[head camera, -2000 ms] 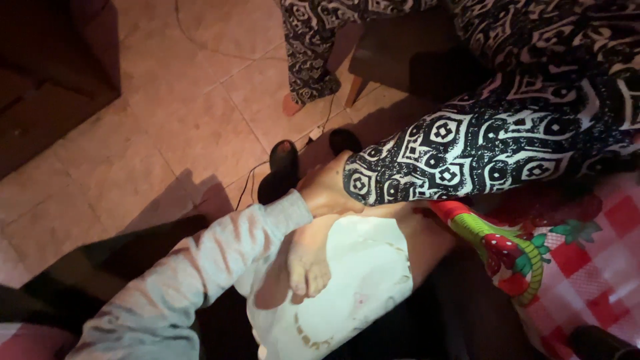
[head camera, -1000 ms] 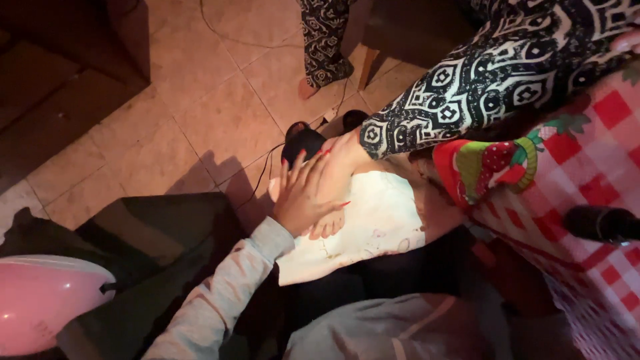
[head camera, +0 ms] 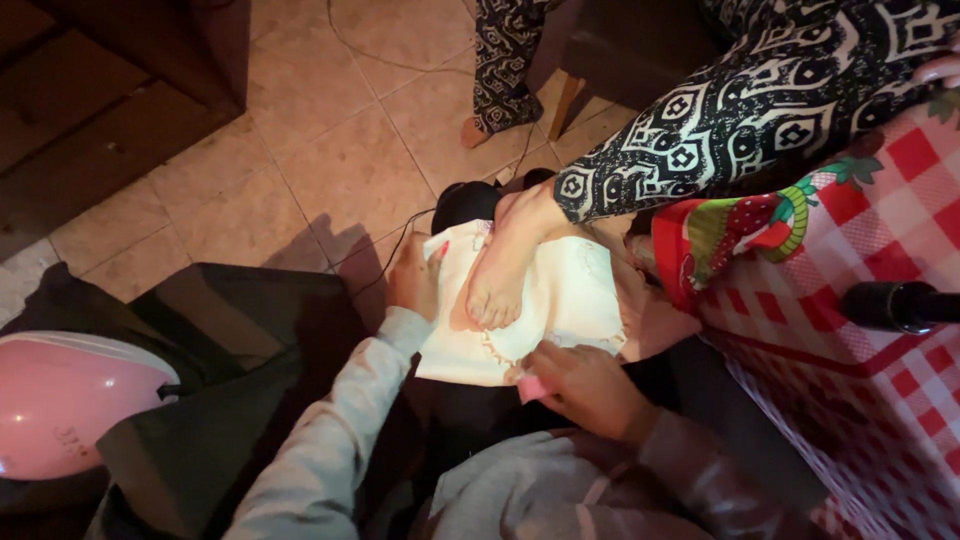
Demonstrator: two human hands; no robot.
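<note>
Another person's bare foot point(head camera: 504, 266) rests on a white cloth point(head camera: 581, 289) with patterned trim, spread over my lap. My left hand point(head camera: 415, 277) is at the cloth's left edge, with its fingertips over the cloth; whether it grips the edge cannot be told. Near the cloth's lower edge, my right hand point(head camera: 581, 386) is closed around a small pink object point(head camera: 534, 388), whose kind is unclear. The person's leg, in black and white patterned trousers point(head camera: 697, 139), comes in from the upper right.
A red checked tablecloth point(head camera: 817, 300) with a strawberry print covers a table on the right, where a black cylindrical object point(head camera: 889, 307) lies. A pink balloon-like object point(head camera: 71, 405) is at the left. Wooden furniture point(head camera: 97, 97) stands upper left, and a cable point(head camera: 397, 255) crosses the tiled floor.
My left hand has moved off the person's foot to the cloth's left edge. My right hand has come into view with the pink object.
</note>
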